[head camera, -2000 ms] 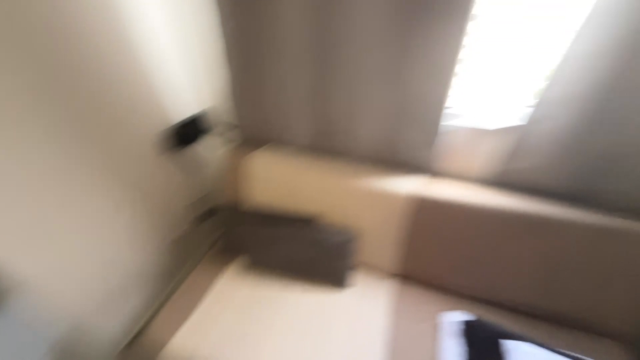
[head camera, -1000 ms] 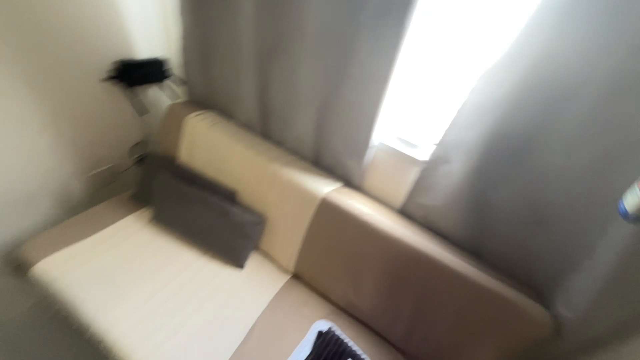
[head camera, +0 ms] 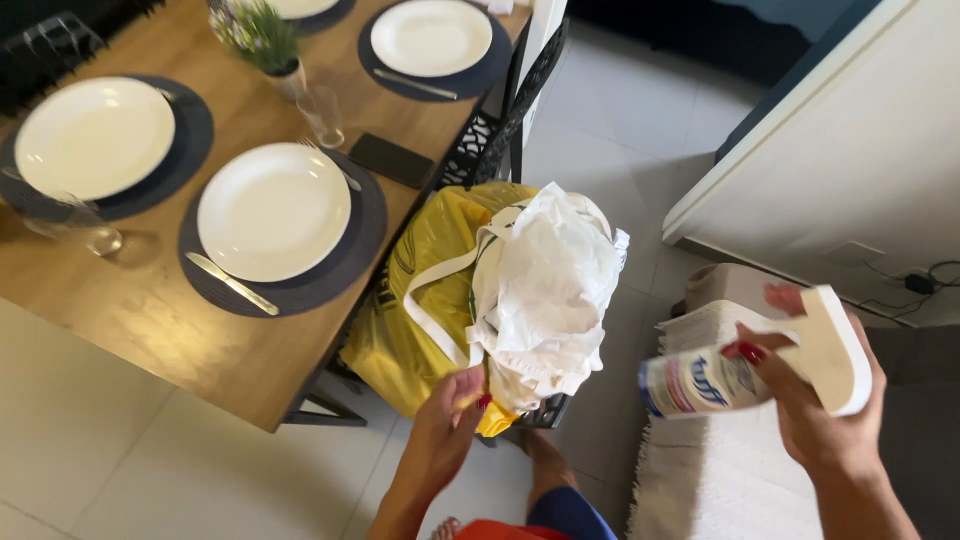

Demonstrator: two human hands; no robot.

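Observation:
My right hand [head camera: 821,405] is wrapped around a spray bottle [head camera: 694,384] with a white trigger head, tilted nearly on its side. My left hand [head camera: 446,420] is at the lower edge of a yellow plastic bag [head camera: 420,300], fingers bent near the end of a white cloth strap [head camera: 431,304]; whether it grips the bag or strap is unclear. A crumpled white plastic bag [head camera: 559,262] lies on top of a white cloth bag beside the yellow one. These bags rest on a black chair [head camera: 499,135] pushed against the table.
At the left stands a wooden table [head camera: 262,375] with white plates [head camera: 274,212] on dark placemats, glasses [head camera: 321,116], cutlery, a potted plant [head camera: 259,37] and a phone [head camera: 391,159]. A fringed throw [head camera: 739,457] covers a seat at the right. Cables [head camera: 919,283] hang by the wall.
The view has swung from a sofa and curtains to the table and bags. Both hands are now in sight, the right one with the spray bottle.

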